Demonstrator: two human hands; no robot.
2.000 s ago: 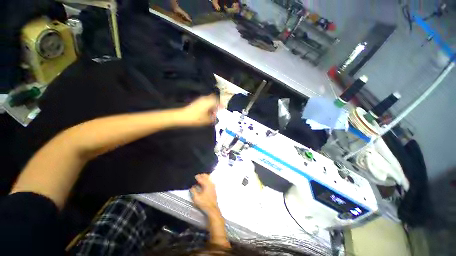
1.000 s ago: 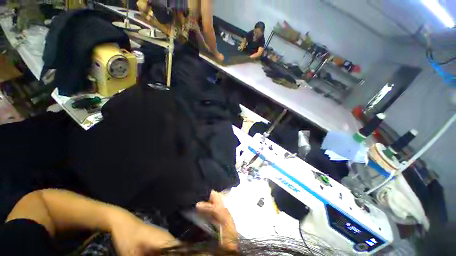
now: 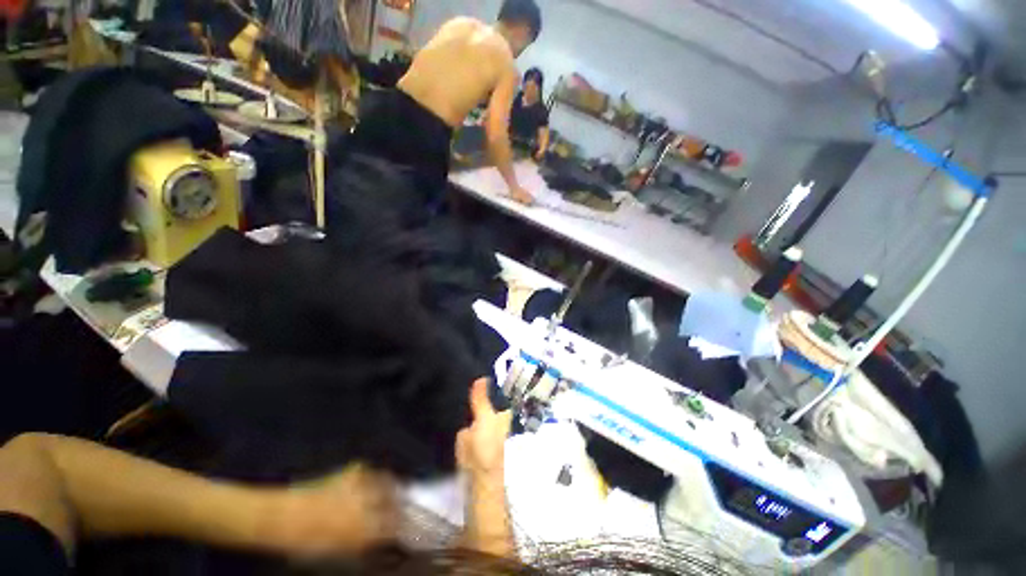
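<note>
A large black garment piece (image 3: pixel 315 394) lies heaped over the left part of the table, its right side reaching the needle area. The white JACK sewing machine (image 3: pixel 630 411) stands to the right; its presser foot area (image 3: pixel 531 411) is at the head's left end. My right hand (image 3: pixel 484 439) is upright at the cloth's right edge, just left of the presser foot area; its grip is unclear. My left hand (image 3: pixel 349 512) is low in the view, strongly blurred, left of my right wrist, near the cloth's lower edge. What it holds cannot be made out.
A cream-yellow sewing machine (image 3: pixel 186 203) stands upper left. Thread cones (image 3: pixel 776 276) and pale blue sheets (image 3: pixel 720 324) are beyond the machine head. A person (image 3: pixel 461 79) leans over a long table (image 3: pixel 596 219) behind; another person is farther back. Hair crosses the bottom edge.
My left hand has moved from the cloth's far edge near the needle down to the bottom. My right hand remains beside the machine. The cloth has shifted, uncovering white surface at left. The view has tilted up.
</note>
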